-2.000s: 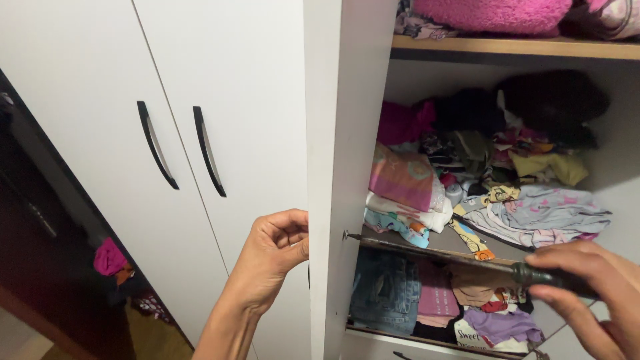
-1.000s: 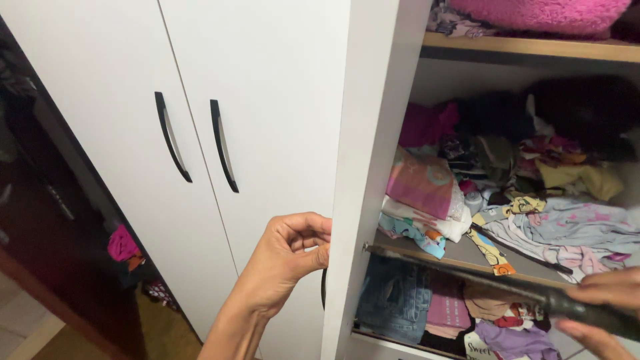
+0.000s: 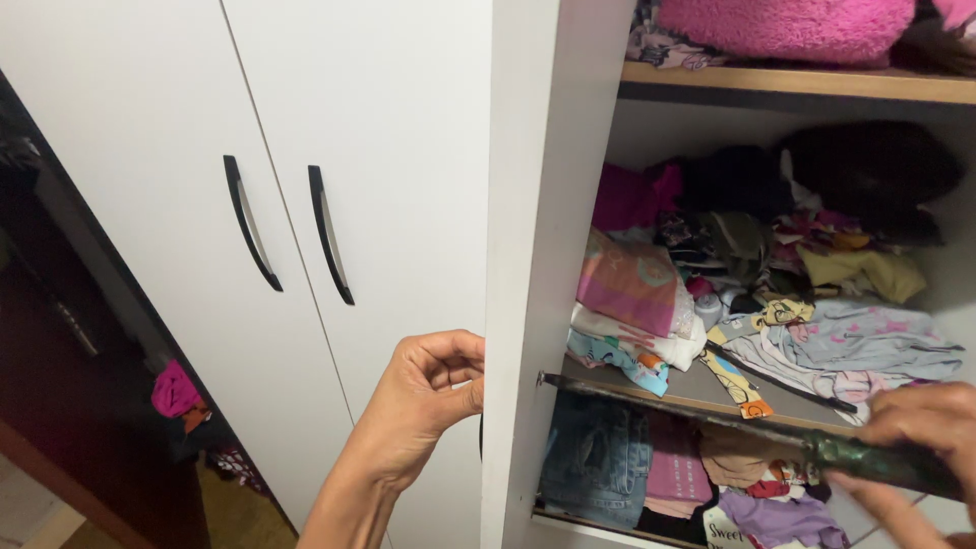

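Note:
My right hand grips the dark green handle of a long screwdriver at the lower right. The thin shaft runs left across the cabinet opening, and its tip meets a small screw on the inner face of a white door panel. On the panel's other side, my left hand has thumb and fingers bent together at its edge; the fingertips are hidden behind the edge, so whether they hold anything does not show.
Closed white doors with black handles stand at left. Right of the panel, a shelf carries a pink fluffy item. Piled clothes lie below it, over folded jeans. A pink cloth shows at far left.
The fingers of my right hand have shifted around the screwdriver handle. The screwdriver tip stays at the same spot on the panel, and my left hand stays at the panel's edge.

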